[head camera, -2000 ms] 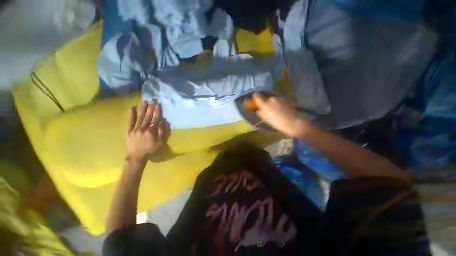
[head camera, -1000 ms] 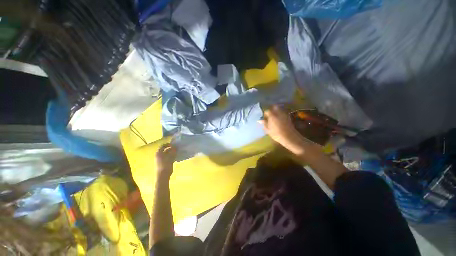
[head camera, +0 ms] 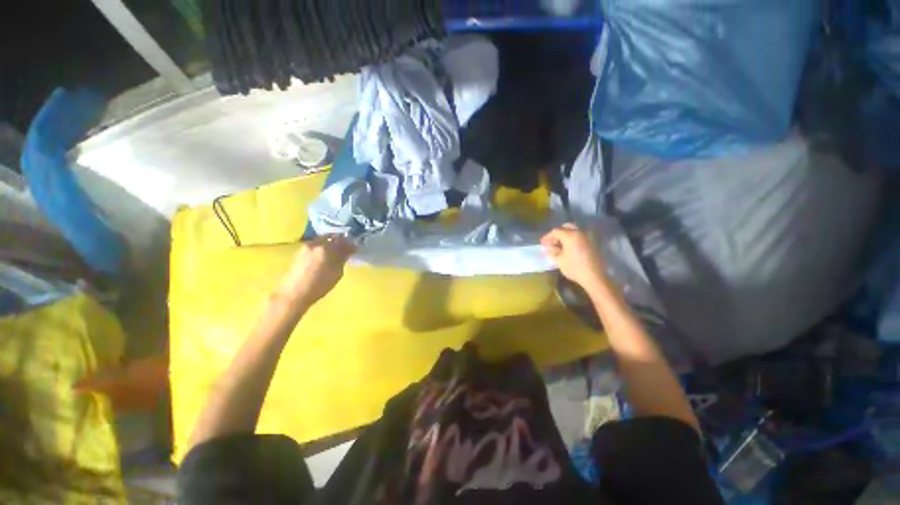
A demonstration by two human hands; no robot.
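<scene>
A pale blue garment (head camera: 459, 258) lies along the raised yellow-covered board (head camera: 493, 296), its near edge drawn into a narrow straight band. My left hand (head camera: 324, 264) pinches the band's left end. My right hand (head camera: 572, 252) pinches its right end. The garment's crumpled part bunches behind my left hand. The iron is not clearly visible; a dark shape beside my right forearm may be part of it.
A waiting pale blue heap (head camera: 410, 123) and dark cloth (head camera: 523, 108) lie behind. A grey bundle (head camera: 730, 256) and blue plastic bag (head camera: 706, 79) are at right. A thin cord loop (head camera: 227, 219) is at the pad's far left.
My right hand has let go of the iron and taken the cloth. My left hand, earlier flat by the garment, now grips its other end. The view has shifted.
</scene>
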